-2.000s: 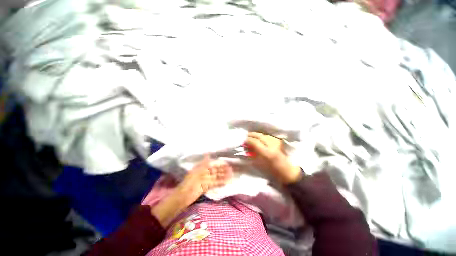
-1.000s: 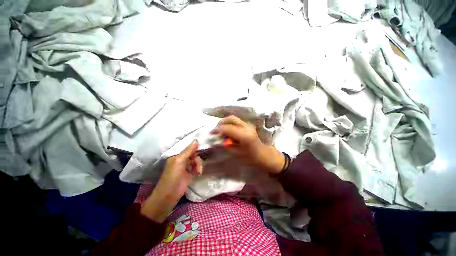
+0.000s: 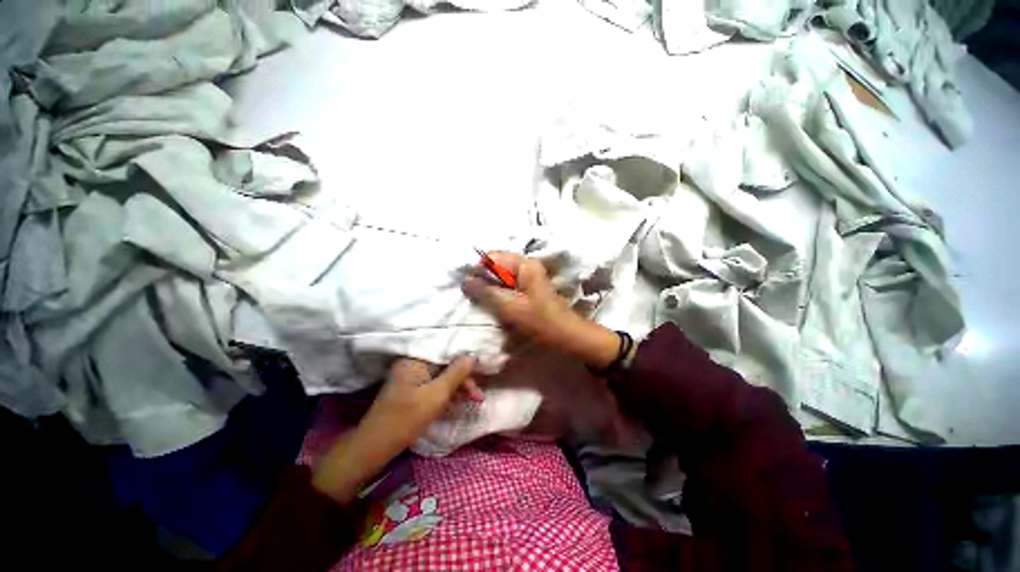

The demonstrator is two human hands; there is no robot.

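Observation:
A pale grey-white garment (image 3: 386, 307) lies over the near table edge and partly on my lap. My left hand (image 3: 419, 391) is at its lower edge, with the cloth between thumb and fingers. My right hand (image 3: 526, 296) holds small orange-red thread snips (image 3: 499, 270), their short dark tips pointing up and left, above the cloth. The fingers of my right hand are at the garment's right part; whether they pinch cloth too is hard to tell. Loose threads are too fine to see.
Heaped pale garments (image 3: 134, 257) lie at the left, and more crumpled ones (image 3: 772, 268) at the right. Others lie along the far side of the white table (image 3: 392, 112). A pink-red checked apron (image 3: 503, 514) covers my lap. Something dark blue is below the table edge at left.
The orange-red snips show more clearly now, with tips pointing up-left. My left hand has moved slightly down and right along the cloth. The garment lies more spread out at left.

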